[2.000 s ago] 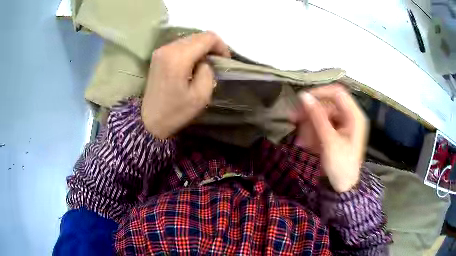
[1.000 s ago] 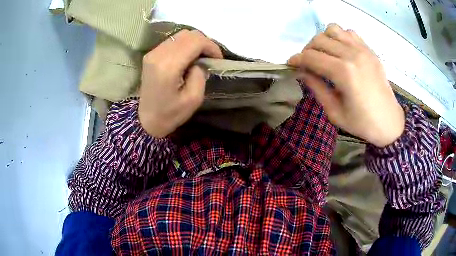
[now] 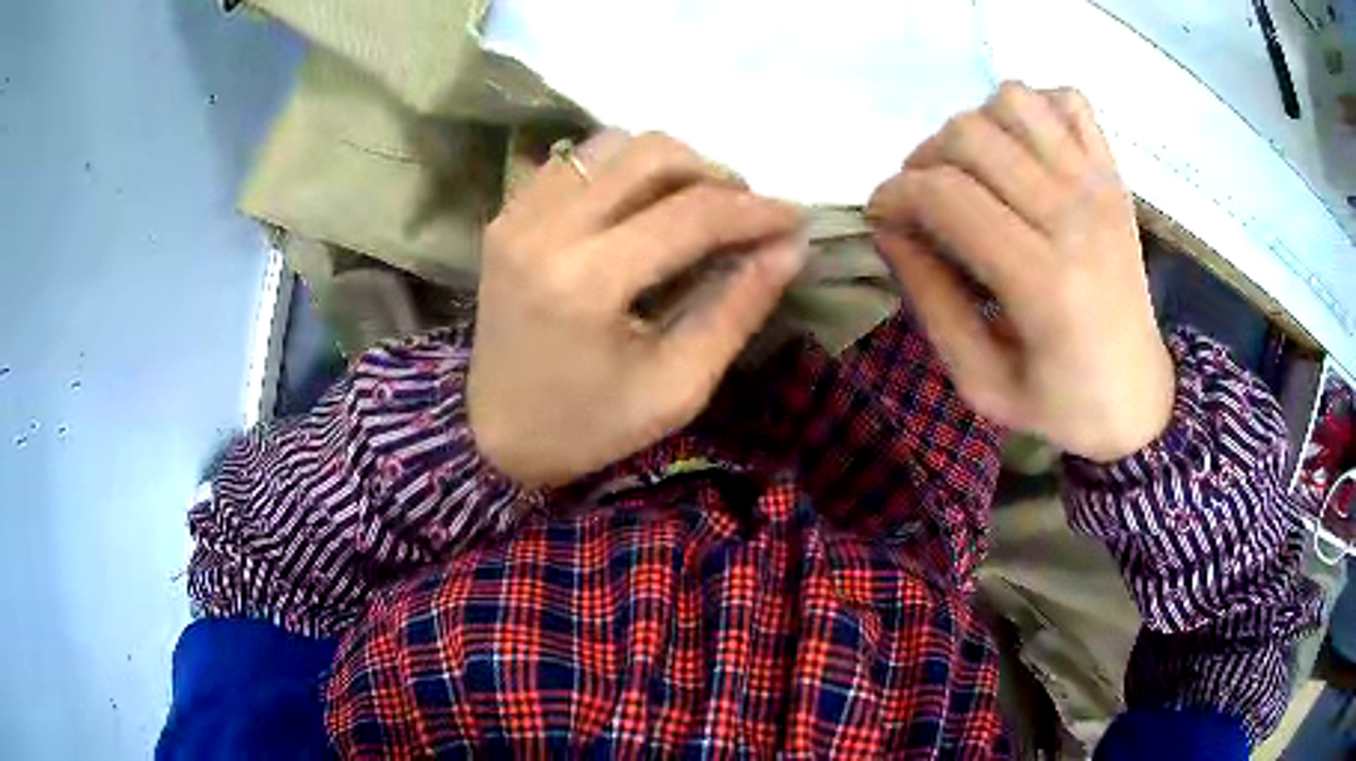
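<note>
Khaki cloth (image 3: 350, 179) lies over the table edge at the upper left and hangs towards my lap. A white cloth or lining (image 3: 729, 89) lies beyond my hands. My left hand (image 3: 625, 298) pinches the khaki seam edge (image 3: 840, 223) near the middle with thumb and finger. My right hand (image 3: 1026, 268) pinches the same edge just to the right, close to the left fingertips. Only a short stretch of the edge shows between them. My left hand is slightly blurred, and the cloth behind it is hidden.
A slim black tool (image 3: 1276, 57) lies on the machine table at the upper right. A white tray (image 3: 1328, 446) with red items and a white cord sits at the right rim. More khaki cloth (image 3: 1053, 580) hangs at the lower right. A pale blue-grey surface (image 3: 104, 372) fills the left side.
First my right hand moved up and took hold of the edge. Then my left hand moved right along the edge, close to my right hand, which stayed nearly in place.
</note>
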